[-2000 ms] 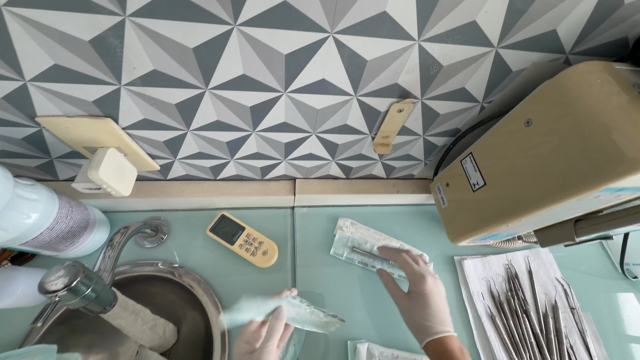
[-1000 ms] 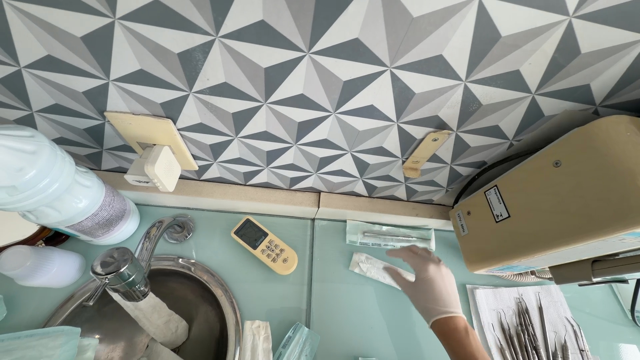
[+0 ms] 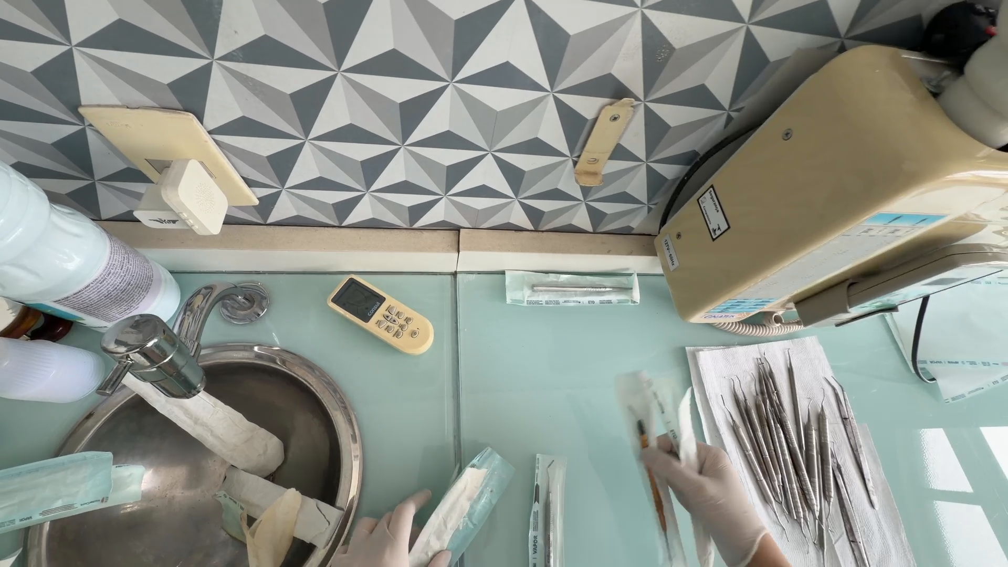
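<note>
My gloved left hand (image 3: pixel 387 535), at the bottom centre, holds a sterilization pouch (image 3: pixel 465 504) with white material in it. My gloved right hand (image 3: pixel 701 480) grips a blurred clear pouch (image 3: pixel 657 472) containing a thin orange-handled instrument, together with a white strip. Between the hands lies another pouched metal instrument (image 3: pixel 549 512). A further pouch with a metal instrument (image 3: pixel 572 288) rests by the wall ledge. To the right of my right hand, several loose metal dental instruments (image 3: pixel 787 441) are spread on a white paper towel (image 3: pixel 713 362).
A steel sink (image 3: pixel 350 441) with a chrome faucet (image 3: pixel 157 354) and white wrapped items is at the left. Bottles (image 3: pixel 94 268) stand beside it. A beige remote control (image 3: pixel 381 314) lies near the ledge. A large beige device (image 3: pixel 819 173) hangs over the right side.
My right hand has moved down and right from the pouches near the ledge, and now holds a pouch with an orange-handled instrument. My left hand, out of view one second ago, shows again with a pouch.
</note>
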